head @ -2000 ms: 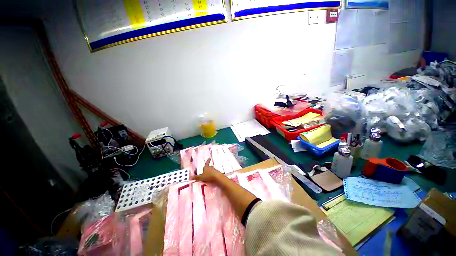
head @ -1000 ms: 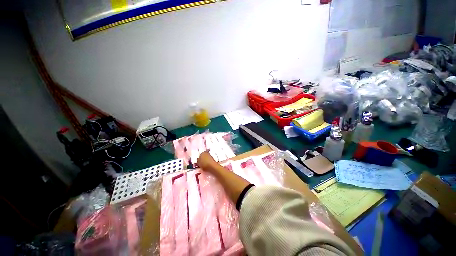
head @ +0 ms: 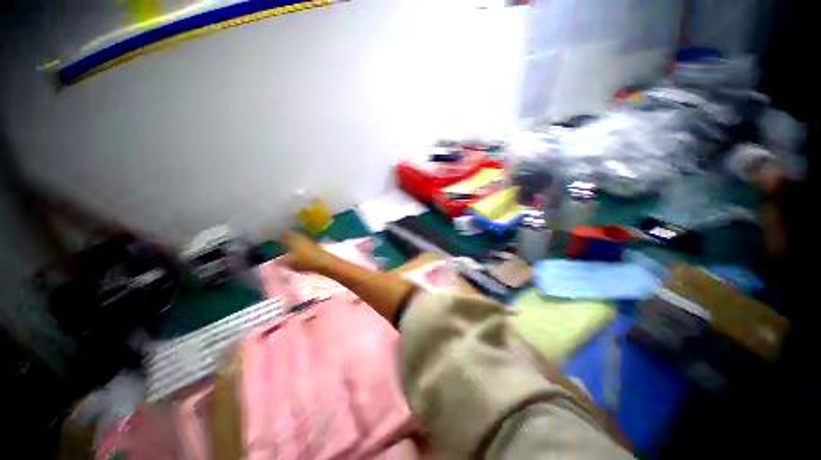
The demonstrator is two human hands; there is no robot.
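The frame is blurred. My right hand [head: 304,253] reaches from the lower right in a beige sleeve with a dark wristband. It is over the back pink foam pack [head: 281,280], index finger pointing up and left, nothing visible in it. Whether it touches the pack is unclear. A larger stack of pink foam packs [head: 315,377] lies in front on cardboard [head: 230,404], partly hidden by my forearm. My left hand is not in view.
A white perforated tray [head: 212,346] lies left of the stack. Right are bottles [head: 533,235], an orange-red ring [head: 599,241], papers [head: 563,328] and a small carton [head: 734,305]. Red bins [head: 432,187] stand behind. What looks like another person's hand [head: 767,175] is at far right.
The view has swung right, so the bench things sit further left and blurred. My right hand has lifted from low on the back pack to a pointing pose over its rear part.
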